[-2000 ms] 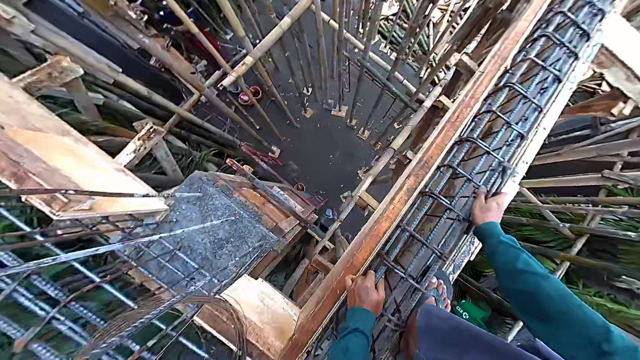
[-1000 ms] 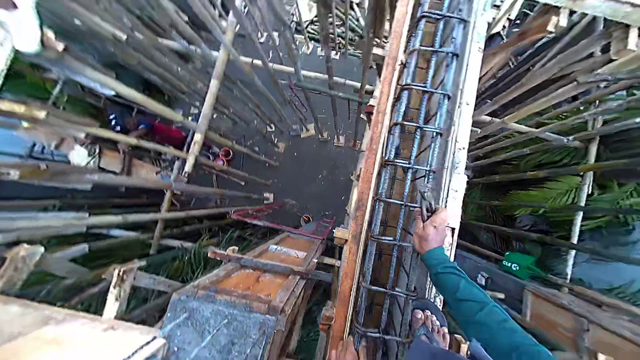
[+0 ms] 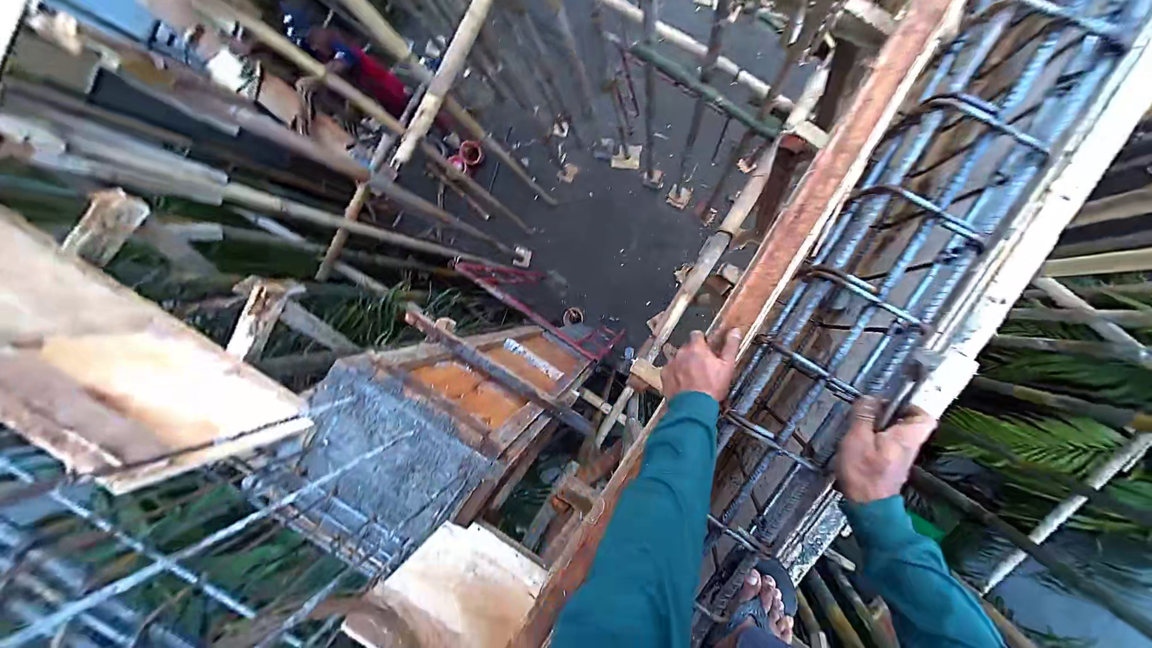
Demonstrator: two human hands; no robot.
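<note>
My left hand (image 3: 700, 364) is closed over the edge of a reddish wooden formwork board (image 3: 792, 216). To its right, my right hand (image 3: 886, 450) is closed around a dark metal hand tool (image 3: 903, 387), whose exact kind I cannot tell, beside the pale right-hand formwork board (image 3: 1035, 234). Between the two boards runs a rebar cage (image 3: 868, 292), its long ribbed bars tied with bent stirrups. My foot in a sandal (image 3: 765, 598) is at the lower end of the cage.
A drop to dark ground (image 3: 621, 243) lies below, among many bamboo props (image 3: 445, 81). At left are a rough concrete block (image 3: 387, 450) with protruding rebar, and plywood formwork (image 3: 135, 360). A person in red (image 3: 382, 81) is far below. Palm fronds (image 3: 1035, 441) lie at right.
My left hand, at the bottom edge one second ago, is now farther up along the reddish board. My right hand stays by the cage with the tool. The view has turned.
</note>
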